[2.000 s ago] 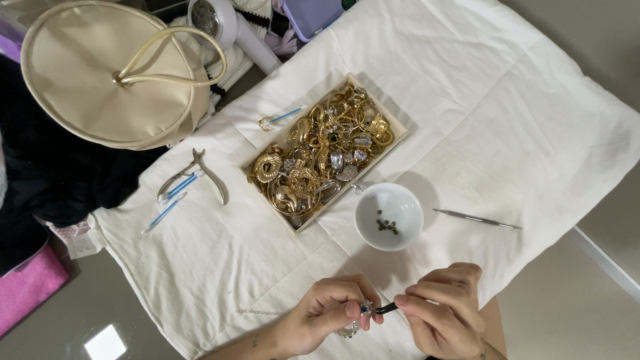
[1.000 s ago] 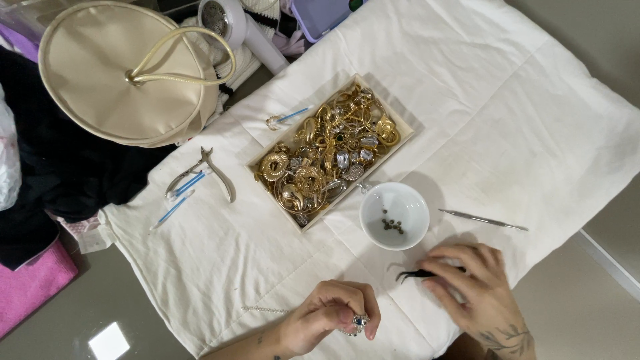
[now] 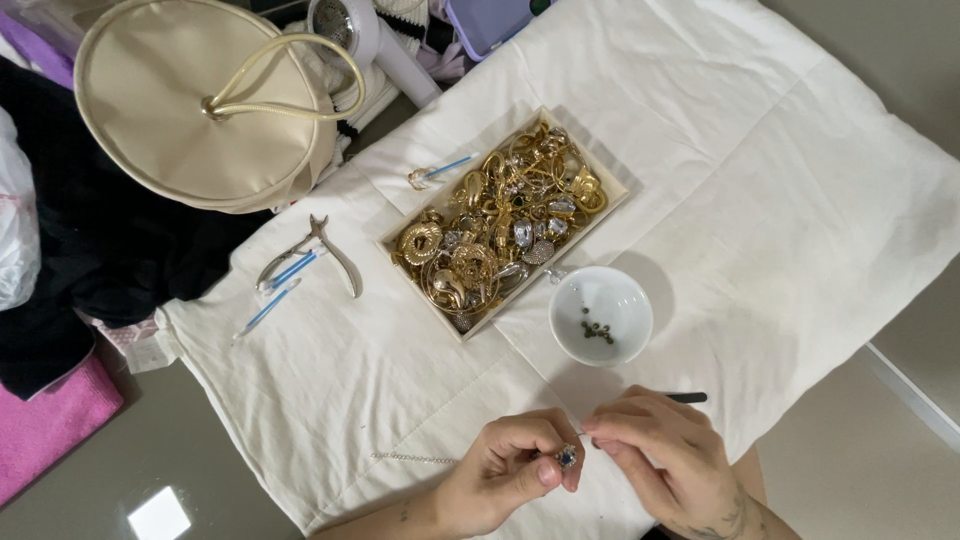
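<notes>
My left hand [image 3: 517, 469] pinches a silver-coloured jewelry piece with a dark blue stone and small clear stones [image 3: 566, 456] between thumb and fingers. Close on its right, my right hand [image 3: 664, 457] is closed on a slim metal tool, of which only the thin tip [image 3: 581, 434] shows near the piece. A black tweezers end [image 3: 688, 397] sticks out beyond the right hand; the rest is hidden. Above the hands stands a small white bowl [image 3: 559, 330] holding several small dark stones [image 3: 598, 331]. A silver-coloured chain [image 3: 412, 457] lies left of my left hand.
A pale tray [image 3: 609, 196] of gold- and silver-coloured jewelry lies on the white cloth [image 3: 750, 247]. Metal nippers [image 3: 341, 262] and blue-stemmed cotton swabs [image 3: 271, 307] are at left, another swab [image 3: 448, 166] beside the tray. Beyond stand a beige round bag [image 3: 180, 112] and a fabric shaver [image 3: 401, 64].
The slim metal tool that lay right of the bowl has left its place. My right hand has come back beside the left, and the black tweezers no longer show between its fingertips.
</notes>
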